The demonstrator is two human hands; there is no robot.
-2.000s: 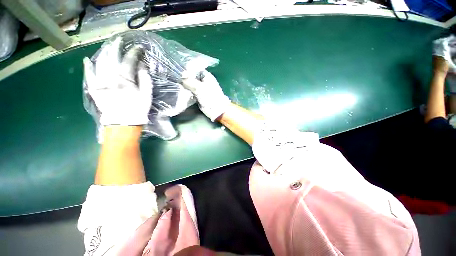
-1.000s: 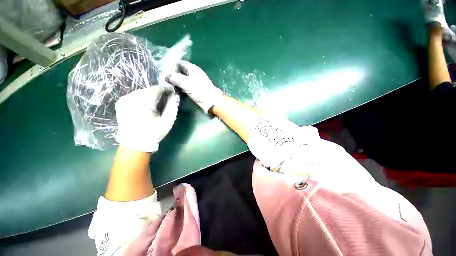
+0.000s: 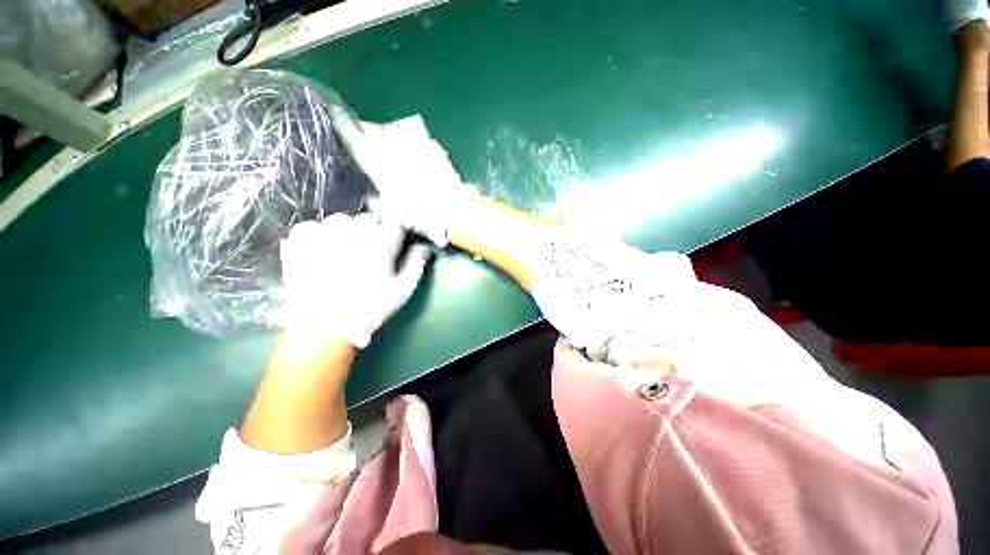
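Observation:
A clear, crinkled plastic bag full of thin silver-white and dark cables lies on the green bench top at the left. My left hand, in a white glove, is closed on the bag's near right side, at its gathered end. My right hand, also gloved in white, is at the bag's right end, just above and touching my left hand. Its fingers are partly blurred against the plastic. The gathered mouth of the bag is mostly hidden by both gloves.
The green surface has whitish flecks right of my hands. A pale raised edge runs behind, with a black loop and plastic-wrapped items beyond. Another person's arm is at the right edge. A red stool is below it.
The bag was first under my spread left hand. My left hand has moved right to its gathered end and closed there. My right hand has come down close against my left hand.

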